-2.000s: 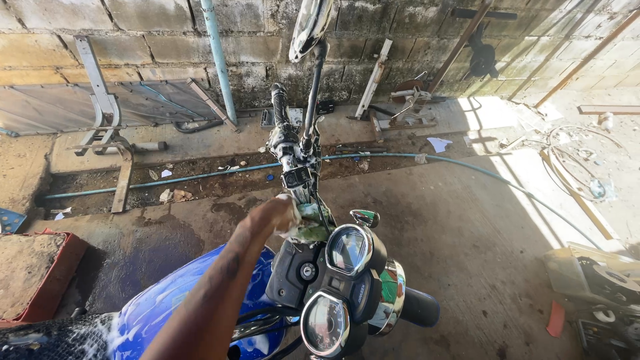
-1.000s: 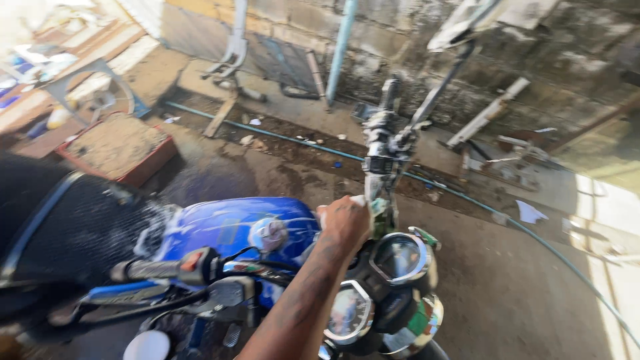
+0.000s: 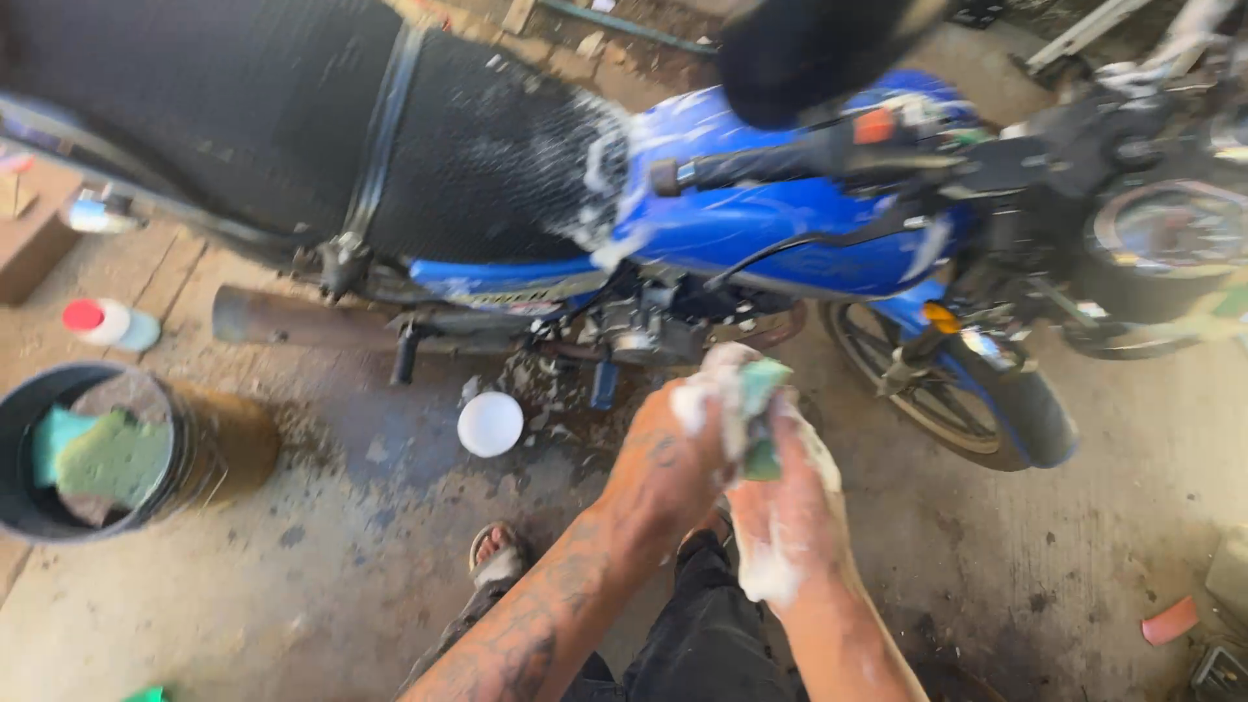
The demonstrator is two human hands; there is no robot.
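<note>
Both my hands, wet with white suds, are together at the centre right beside the motorcycle, pressing a green sponge (image 3: 764, 385) between them. My left hand (image 3: 687, 424) grips it from the left, and my right hand (image 3: 795, 497) holds it from the right. Behind them stands the blue motorcycle, its fuel tank (image 3: 780, 229) streaked with foam. More foam lies where the black textured seat (image 3: 487, 146) meets the tank. The near handlebar grip (image 3: 751, 171) reaches over the tank, and the round gauges at the right are blurred.
A dark bucket (image 3: 174, 448) with sponges or cloths inside stands at the left. Near it lies a bottle with a red cap (image 3: 97, 323). A white bowl (image 3: 490, 424) sits on the wet concrete below the engine. The front wheel (image 3: 916, 380) is turned outward at the right.
The hand that was at the far handlebar, beside the gauges, has come back to the near side of the motorcycle. Both hands now show, together on the sponge. The view has swung toward the seat and floor.
</note>
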